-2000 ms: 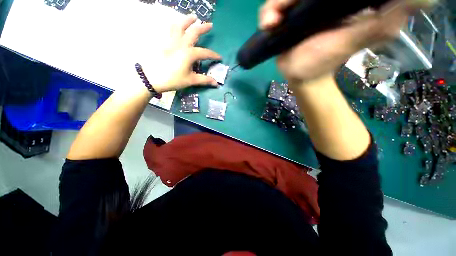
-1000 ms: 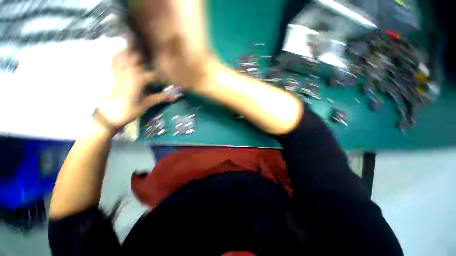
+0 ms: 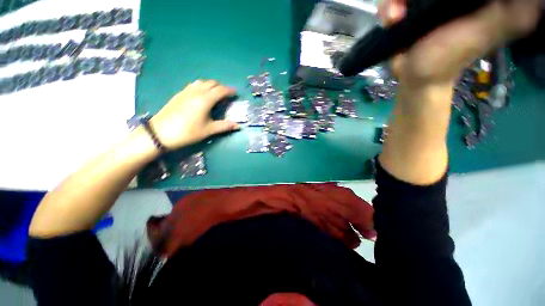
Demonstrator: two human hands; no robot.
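My right hand (image 3: 439, 51), at the upper right, is shut on a thick black electric screwdriver (image 3: 394, 37), whose narrow end points down-left over the silver and dark screw feeder (image 3: 325, 51). My left hand (image 3: 194, 113) lies low over the green mat, thumb and forefinger around a pale-topped module (image 3: 237, 112) at the left edge of the module cluster. A cluster of small circuit modules (image 3: 293, 127) lies in mid-mat. A loose module (image 3: 193, 165) sits below my left hand, near the bench edge. The screwdriver tip cannot be made out against the feeder.
Rows of panelled boards (image 3: 66, 48) lie on the white sheet (image 3: 66, 131) at left. A dark pile of parts (image 3: 475, 113) with a yellow bit is at right, partly behind my right arm. A red-brown cloth (image 3: 269, 200) hangs along the front edge. Something blue is below at left.
The right hand and screwdriver have swung from beside my left hand to the feeder at upper right. The left hand is now at the module cluster. The view has shifted, showing more board rows.
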